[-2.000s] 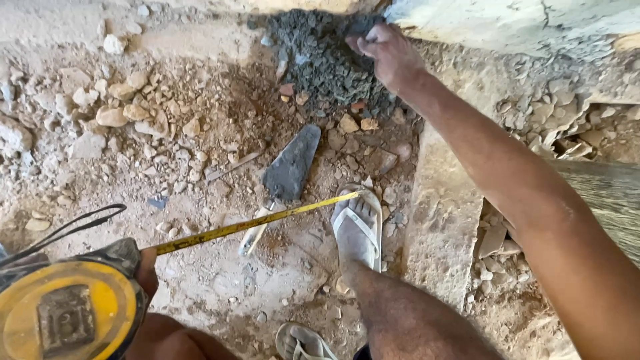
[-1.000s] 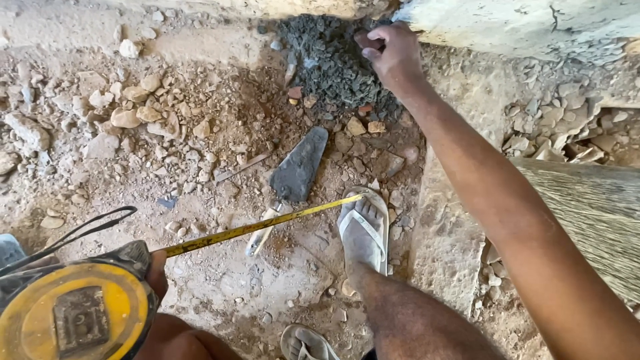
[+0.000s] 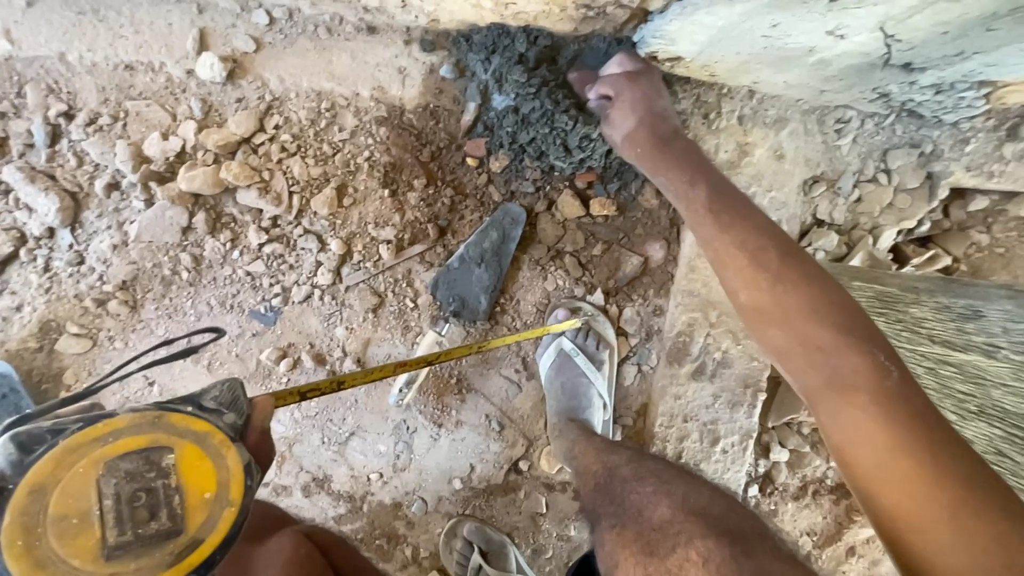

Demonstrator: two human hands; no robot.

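Note:
My left hand [image 3: 260, 436], mostly hidden behind a yellow and black tape measure [image 3: 128, 496], grips it at the lower left. Its yellow blade [image 3: 416, 362] extends to the right, the end over my sandalled foot [image 3: 576, 376]. At the top, my right hand [image 3: 632, 100] is at the right side of a heap of wet grey mortar [image 3: 528, 96]; its fingers are curled and blurred, with something dark reddish at the fingertips that I cannot make out. Below the heap a mortar-coated pointing trowel [image 3: 480, 264] lies on the dirt, its pale handle [image 3: 420, 364] passing under the blade.
Stones and rubble [image 3: 216, 168] cover the ground at the left. A pale, flaking wall base [image 3: 832, 48] runs along the upper right. Broken chips [image 3: 888, 208] and a bundle of straw-like bristles [image 3: 960, 344] lie at the right. A second sandalled foot [image 3: 480, 548] shows at the bottom.
My right hand stays at the right side of the mortar, with its fingers shifting slightly. The tape measure remains in my left hand with its blade out.

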